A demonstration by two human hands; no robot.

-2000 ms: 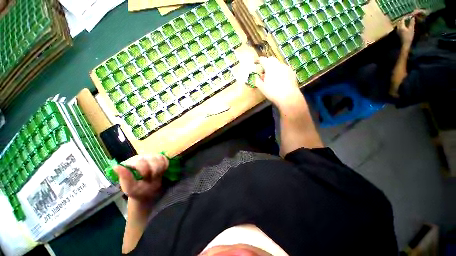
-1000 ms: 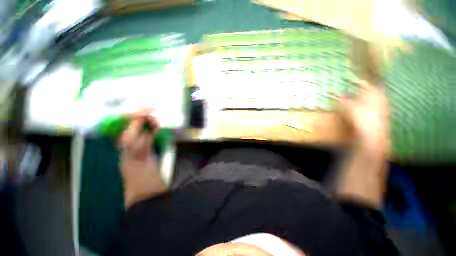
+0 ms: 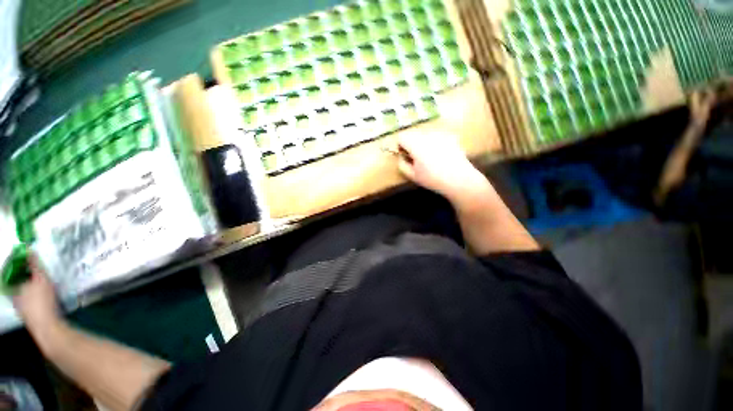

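My left hand (image 3: pixel 38 299) is at the far left, closed around part of a bright green bunch of strips (image 3: pixel 14 268) beside the newspaper-covered stack; the fingers are blurred. My right hand (image 3: pixel 438 163) is low over the bare front part of the cardboard sheet (image 3: pixel 337 178). Its thumb and fingers are pinched on a thin dark stick (image 3: pixel 391 150), of which only a short end shows. Small square green units (image 3: pixel 337 56) lie in a tight grid on the cardboard, behind and left of my right hand.
A black phone (image 3: pixel 231 186) lies left of the cardboard. The newspaper-covered stack (image 3: pixel 120 229) bears more green units. Stacked cardboard layers (image 3: pixel 508 112) with green grids stand right. Another person's arm (image 3: pixel 683 156) is far right, near a blue stool (image 3: pixel 579 195) below the table edge.
My left hand has moved left with the green bunch to beside the newspaper stack. My right hand has come off the grid's right end to the front cardboard and taken hold of the thin stick.
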